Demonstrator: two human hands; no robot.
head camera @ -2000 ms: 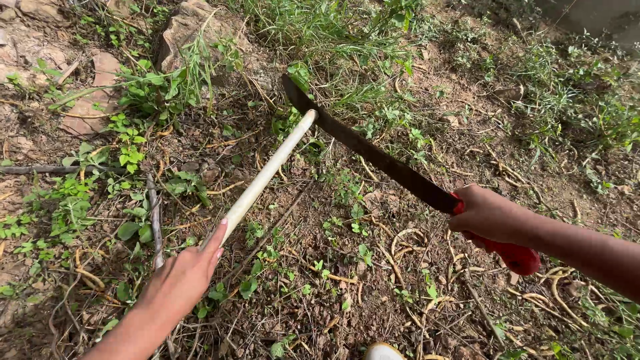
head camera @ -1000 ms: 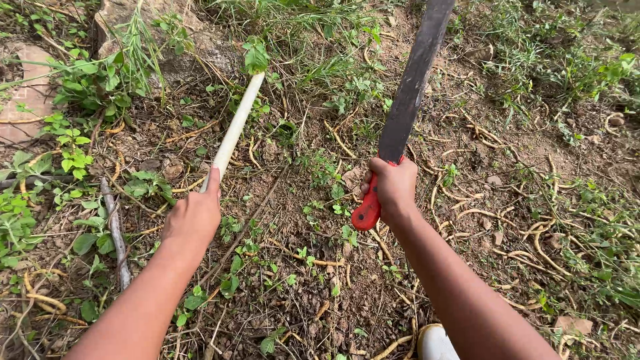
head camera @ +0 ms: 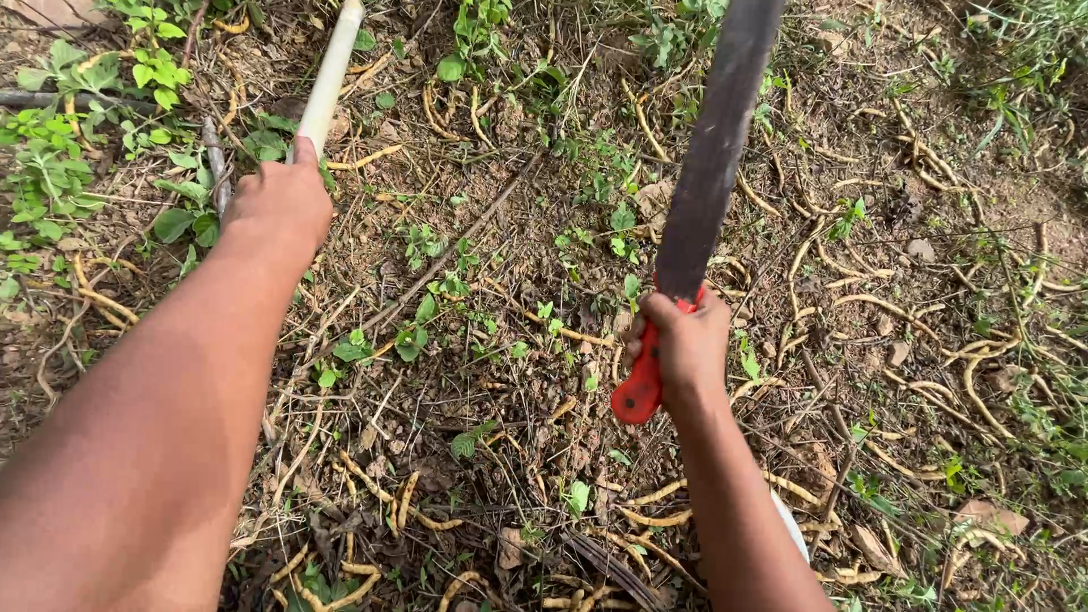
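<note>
My left hand [head camera: 280,202] grips the near end of a pale peeled wooden stick [head camera: 333,76], which points up and away; its far tip reaches the top edge of the view. My right hand [head camera: 687,340] is closed around the red handle [head camera: 639,393] of a machete. The dark, broad machete blade [head camera: 716,153] rises from that fist and runs out of view at the top. Stick and blade are well apart, both held above the ground.
Dry curled seed pods [head camera: 977,374] lie scattered over brown soil with twigs and small stones. Green weeds [head camera: 47,170] grow at the left, and grass [head camera: 1020,85] at the upper right. A thin dry branch [head camera: 459,242] crosses the middle. Part of a white shoe [head camera: 789,523] shows behind my right forearm.
Two seconds ago the machete blade crossed at the stick's far end; it has since swung away and points upward. Both hands keep their hold. The view has shifted over the ground.
</note>
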